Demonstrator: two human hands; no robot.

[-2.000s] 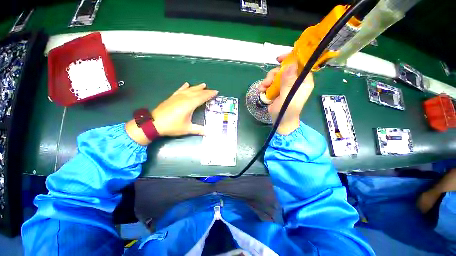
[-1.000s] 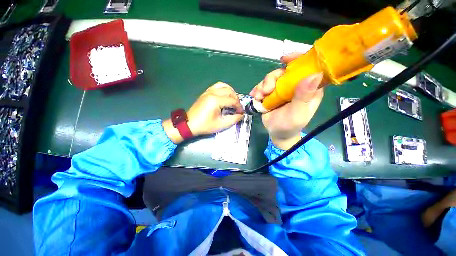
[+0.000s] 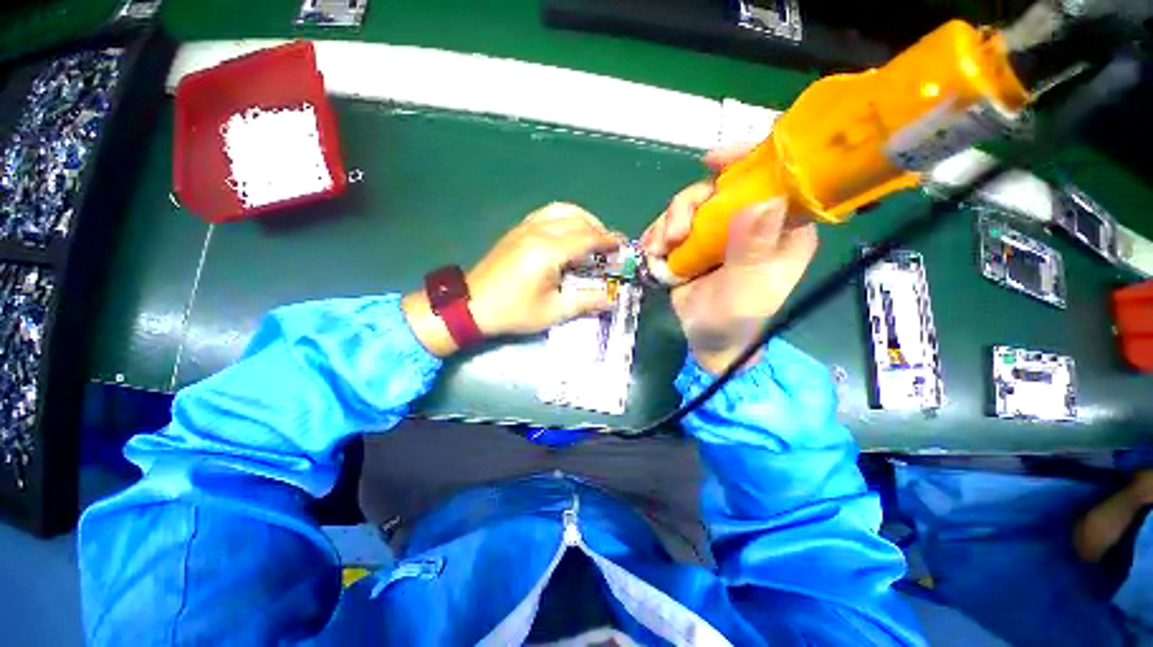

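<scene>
A silver-white phone mid-frame assembly lies on the green work surface in front of me. My left hand rests over its upper left part, fingers bent at the top end; whether the fingers pinch a small part there is hidden. My right hand is shut on the yellow-orange electric screwdriver, tilted with its body to the upper right. Its tip is at the upper right corner of the phone frame. Screws are too small to see. The round screw tray is hidden.
A red bin with white pieces stands at upper left, beside a black parts tray. More phone frames lie at right, near another red bin. A black cord crosses the right side. A neighbour's hand shows at lower right.
The right hand has brought the screwdriver left from the round tray to the phone's top end. My left hand has moved onto that end, its fingers now bent. The view has shifted slightly.
</scene>
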